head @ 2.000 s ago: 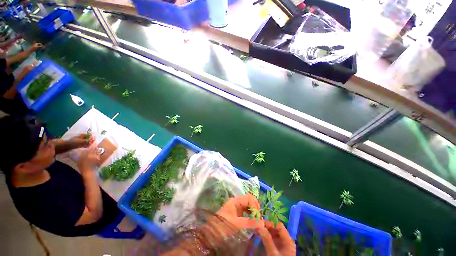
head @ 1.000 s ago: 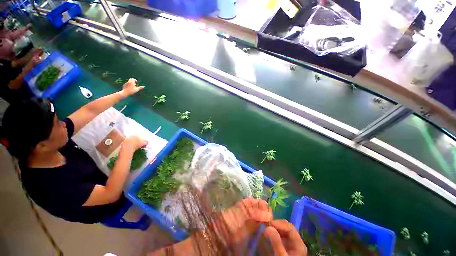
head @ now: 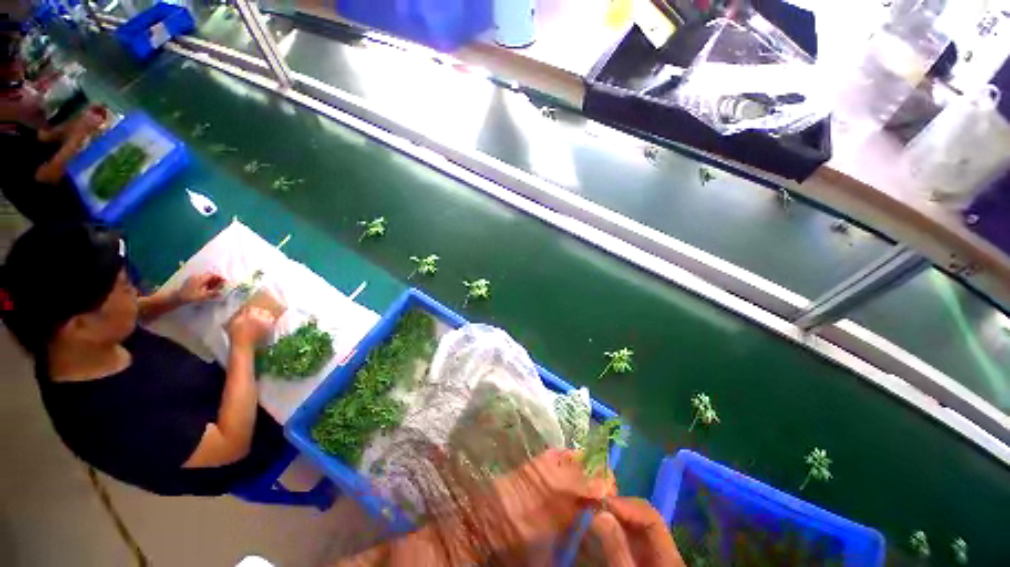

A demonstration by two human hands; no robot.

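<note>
A green leaf sprig (head: 601, 443) stands upright between my two hands at the bottom centre. My left hand (head: 543, 487) pinches it near the stem, partly behind loose strands of hair. My right hand (head: 637, 534) is just right of it, cut off by the bottom edge, its fingertips closed at the lower stem. Under and behind my hands, a blue tote (head: 346, 490) holds a clear plastic bag (head: 484, 360) with greenery inside and a loose foliage pile (head: 360, 404). A second blue tote (head: 775, 504) with darker greenery is at the lower right.
Single sprigs (head: 618, 361) lie spaced along the green belt (head: 532, 321). A person (head: 133, 388) sits at the left, both hands over a white sheet (head: 316, 271). A shelf above bears a black tray (head: 709, 133). A white bottle (head: 202, 203) lies on the belt's side.
The seated person's hand reached over the belt and is now back above the white sheet, by a sprig. My hands stay at the sprig, which sits slightly lower. The view has shifted somewhat.
</note>
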